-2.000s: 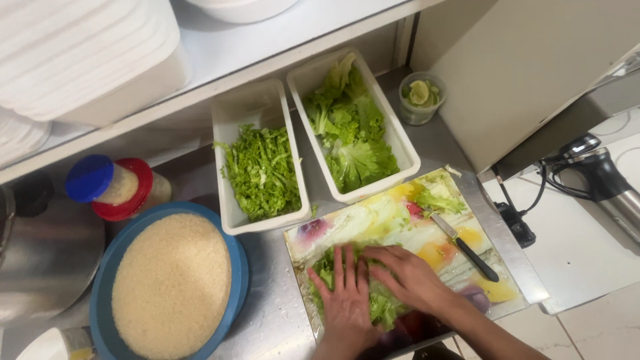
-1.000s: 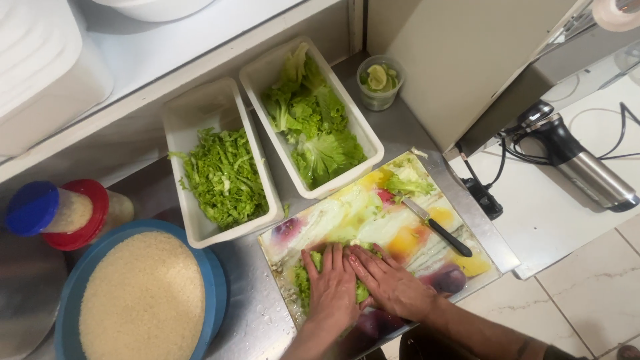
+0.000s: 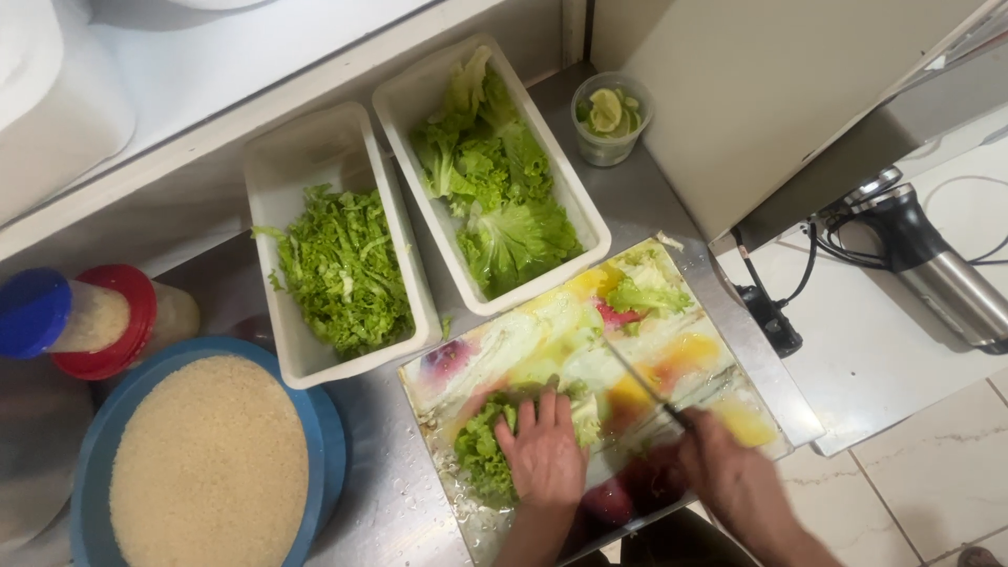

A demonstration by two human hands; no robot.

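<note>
My left hand presses down on a bunch of lettuce leaves on the patterned cutting board. My right hand grips a knife by its dark handle, the blade pointing up and left over the board, apart from the bunch. Lettuce scraps lie at the board's far corner. Behind the board stands a white bin of whole lettuce leaves. Left of it, a second white bin holds shredded lettuce.
A blue basin of rice-like grains stands at left, near jars with blue and red lids. A plastic cup of cut limes sits by the panel. At right are a power strip and a hand blender. A shelf overhangs the back.
My right hand has left the lettuce and moved right; it now holds the knife, which lay on the board before. My left hand stays on the bunch.
</note>
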